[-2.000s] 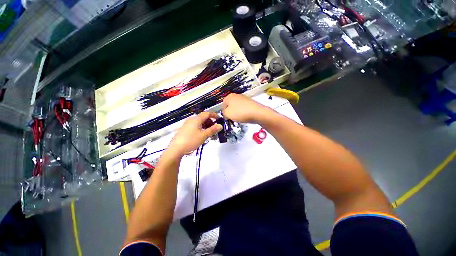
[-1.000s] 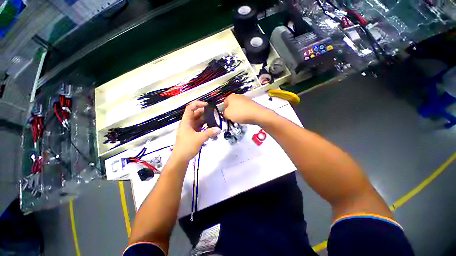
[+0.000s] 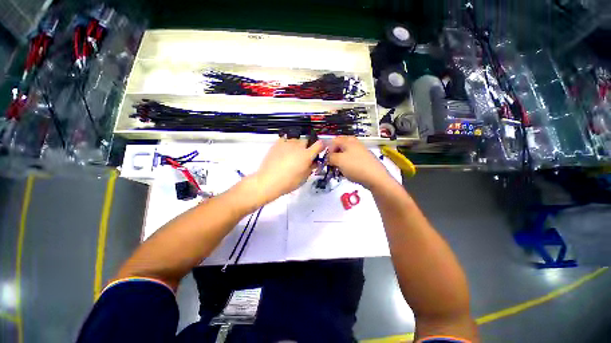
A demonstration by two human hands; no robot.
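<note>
My left hand [image 3: 287, 167] and my right hand [image 3: 353, 159] are close together over the white layout board [image 3: 321, 234]. The left fingers hold the black tape roll [image 3: 295, 136], which is mostly hidden behind them. The right fingers pinch the wire harness near its connectors [image 3: 326, 182]; the exact grip is too small to tell. Red and black leads [image 3: 184, 171] and a dark block [image 3: 185, 191] lie at the board's left. A long black cable branch [image 3: 244, 238] hangs toward me past the left forearm.
A red ring [image 3: 350, 199] lies right of the hands. A yellow curved object [image 3: 398, 161] is at the board's right edge. Behind is a cream tray [image 3: 254, 43] with wire bundles, then dark tape rolls [image 3: 392, 86] and a grey machine [image 3: 429, 107]. Bagged harnesses [image 3: 84, 80] lie both sides.
The view has turned and levelled. My left hand has closed in toward the right hand, and the tape roll, seen upright between them a second ago, is now mostly behind the left fingers.
</note>
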